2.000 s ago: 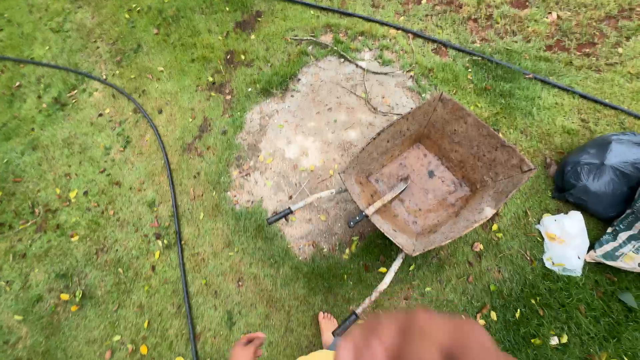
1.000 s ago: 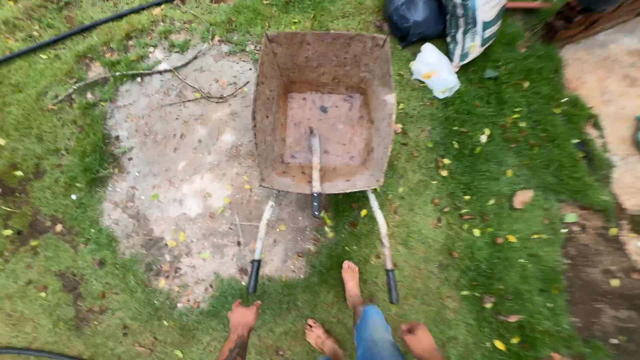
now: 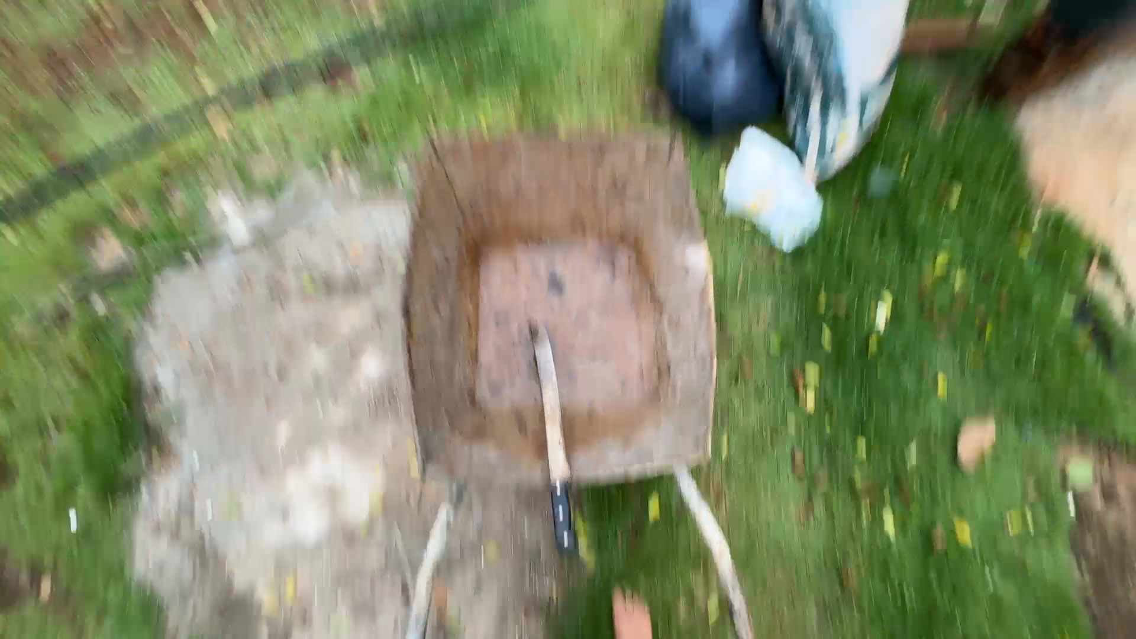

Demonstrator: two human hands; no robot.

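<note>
A rusty metal wheelbarrow (image 3: pixel 568 186) stands in the middle of the view, its tray holding no load except a long tool (image 3: pixel 552 417) with a pale shaft and a black grip. That tool leans over the near rim, its grip outside and its far end on the tray's floor. Two pale wheelbarrow handles, the left one (image 3: pixel 429 568) and the right one (image 3: pixel 717 541), run down out of the frame. Neither of my hands is in view; whether they touch the handles is hidden below the edge. The picture is blurred.
A bare foot (image 3: pixel 631 614) shows at the bottom. Left of the wheelbarrow lies a pale concrete patch (image 3: pixel 284 390). Beyond, a dark hose (image 3: pixel 177 120) crosses the grass. A black bag (image 3: pixel 717 71), a printed sack (image 3: pixel 839 80) and a white plastic bag (image 3: pixel 774 188) lie at the upper right.
Both hands, seen near the wheelbarrow handles one second ago, have gone out of view. The view has moved closer to the wheelbarrow.
</note>
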